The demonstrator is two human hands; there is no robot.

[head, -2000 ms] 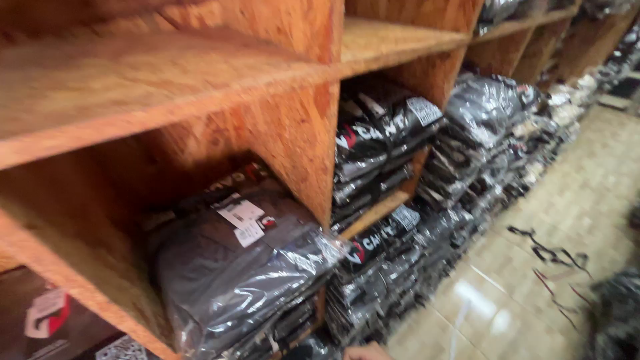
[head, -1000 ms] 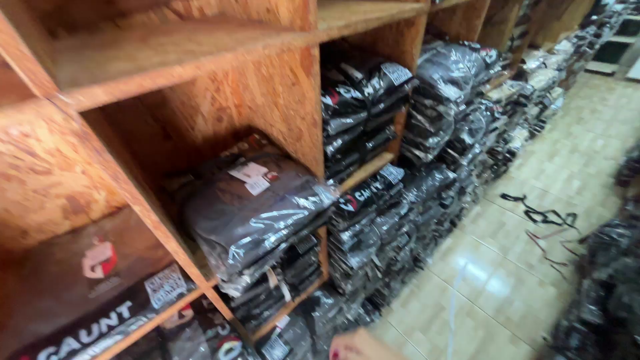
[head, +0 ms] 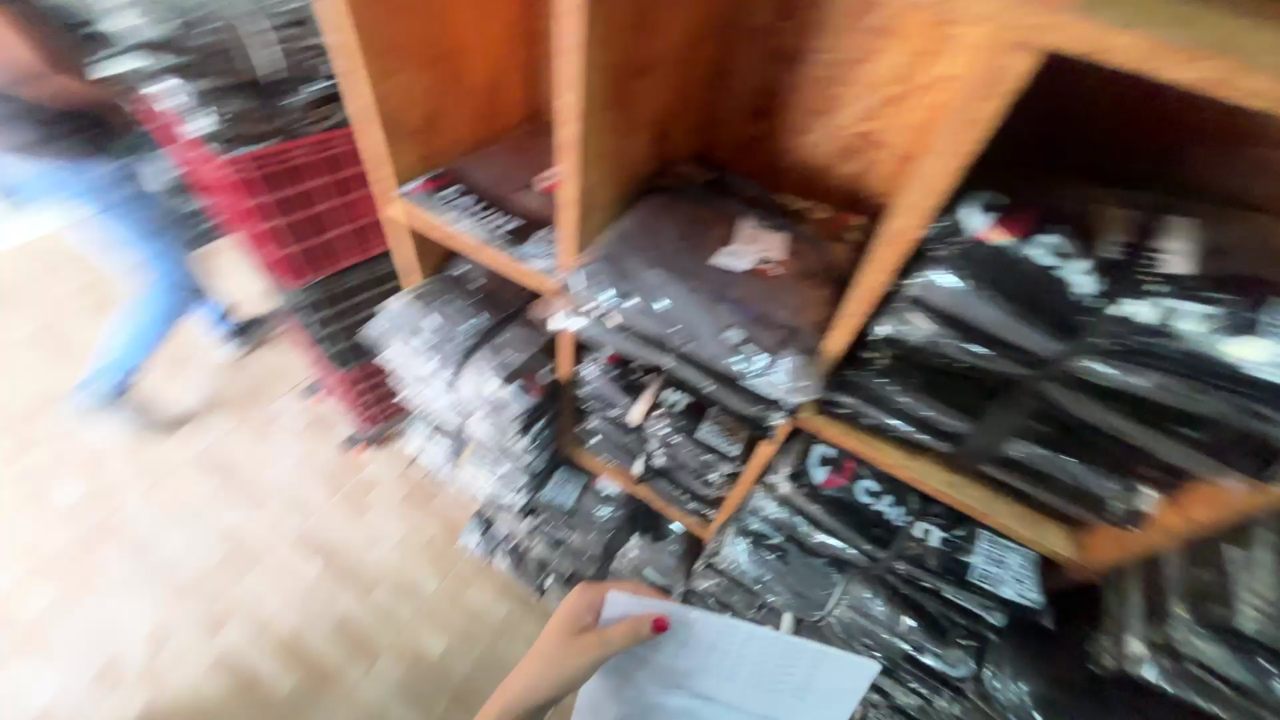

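My left hand (head: 585,635) holds a white sheet of paper (head: 725,665) at its left edge, with the red-nailed thumb on top and the other fingers hidden behind it. The sheet bears faint print. Just beyond it lie stacked garments in clear plastic bags (head: 850,560), below a wooden shelf board. A dark grey bagged garment (head: 700,280) with a pale tag tops a pile in the middle cubby. Black bagged garments (head: 1040,340) fill the cubby at the right. My right hand is out of view.
Wooden cubby shelving (head: 570,130) spans the middle and right. Bagged piles (head: 470,400) stand beside it on the tiled floor (head: 250,560). At the upper left, a person in light blue trousers (head: 130,270) is beside a red shopping cart (head: 310,200) loaded with bagged goods.
The view has swung far to the left, bringing the person and red cart into sight. My left hand, only a fingertip before, now shows with the sheet in it.
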